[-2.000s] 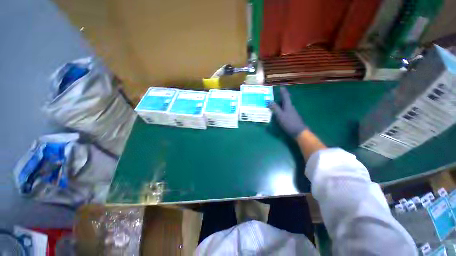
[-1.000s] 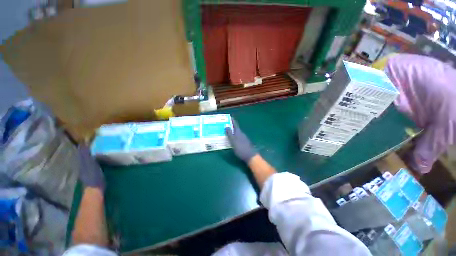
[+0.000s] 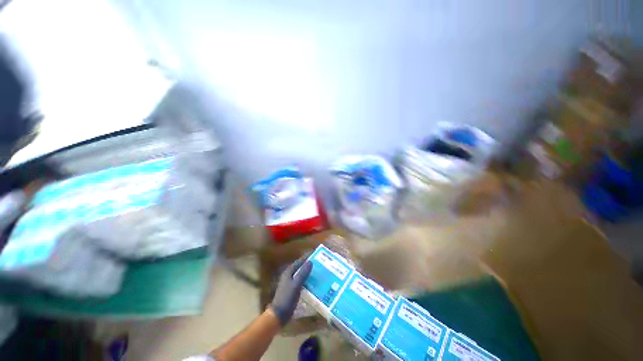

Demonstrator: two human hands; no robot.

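Note:
A row of product boxes [image 3: 363,308] with blue label panels on top runs from the middle of the view to the bottom right edge. My left hand [image 3: 289,290], in a dark grey knit glove, presses on the left end of the row. The row stands out past the end of the green bench [image 3: 479,310]. My right hand is out of the picture; the row's right end is cut off by the bottom edge.
At left, another green-topped bench [image 3: 141,289] holds many blue-labelled boxes [image 3: 106,194] and grey sheets. Silvery plastic bags [image 3: 366,194] and a red box [image 3: 299,227] stand beyond the row. A brown cardboard sheet [image 3: 564,268] is at right. The frame is blurred.
The view has swung left, away from the tunnel. The row of boxes has left its place along the back of the bench, with my left hand still at its left end. My right hand has left the view.

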